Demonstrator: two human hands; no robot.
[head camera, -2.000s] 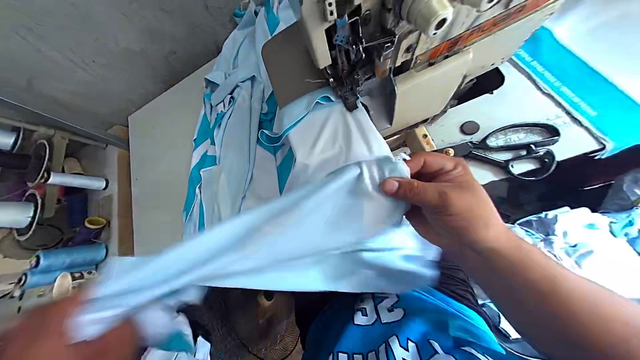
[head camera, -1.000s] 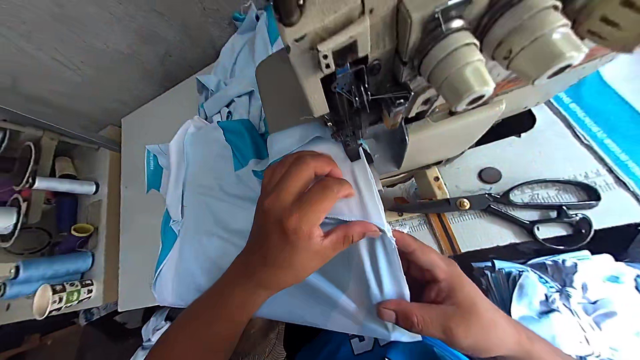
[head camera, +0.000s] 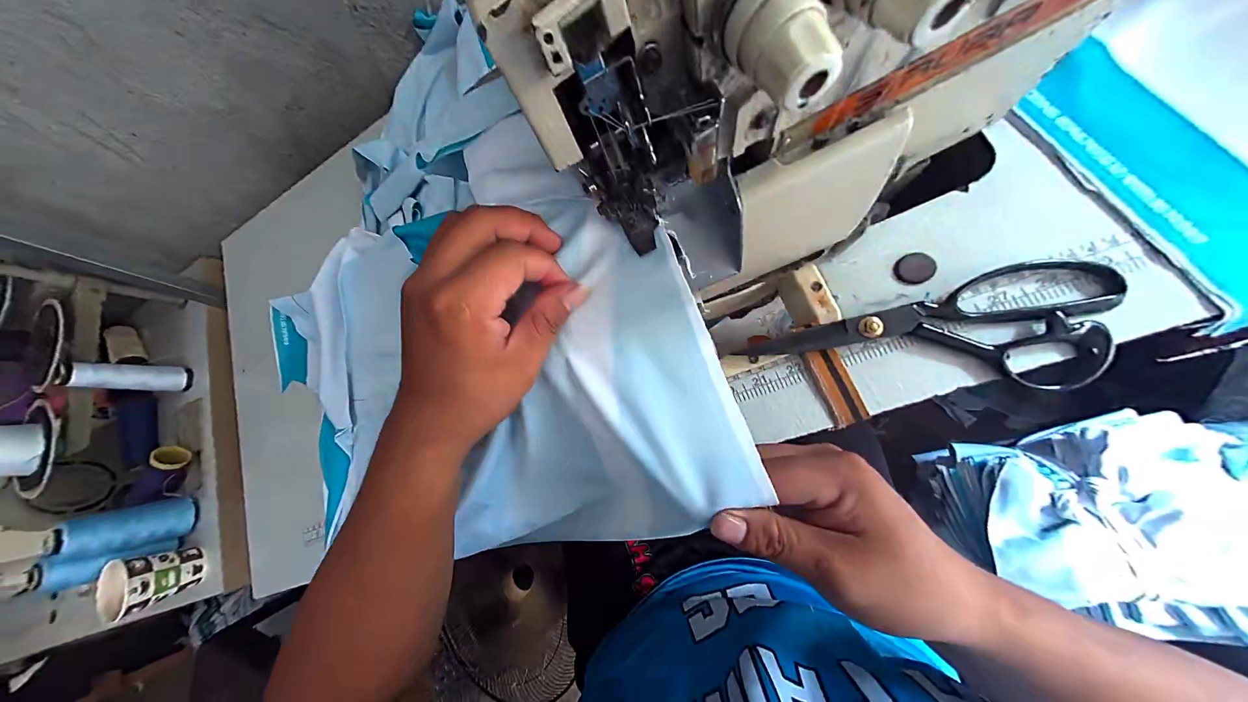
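Note:
Pale blue fabric (head camera: 634, 390) with teal parts lies over the table, its right edge running up under the presser foot (head camera: 639, 234) of an overlock sewing machine (head camera: 838, 175). My right hand (head camera: 838, 536) pinches the fabric's near right corner between thumb and fingers. Left of the presser foot, my left hand (head camera: 487, 322) has its thumb and forefinger tips together on the cloth; whether a fold is pinched between them cannot be told. Black-handled fabric shears (head camera: 926, 327) lie to the right of the machine, over printed ruler markings.
Thread spools (head camera: 127, 526) and a patterned paper cup (head camera: 151, 583) stand on a shelf at the left. A round dark disc (head camera: 915, 267) lies near the shears. Piled fabric pieces (head camera: 1111, 497) sit at the lower right, and teal-and-white fabric (head camera: 1150, 156) at the upper right.
Two seconds ago my left hand was blurred at the lower left with the fabric stretched out; it is now near the presser foot. The fabric's right edge, bunched one second ago, now lies flatter.

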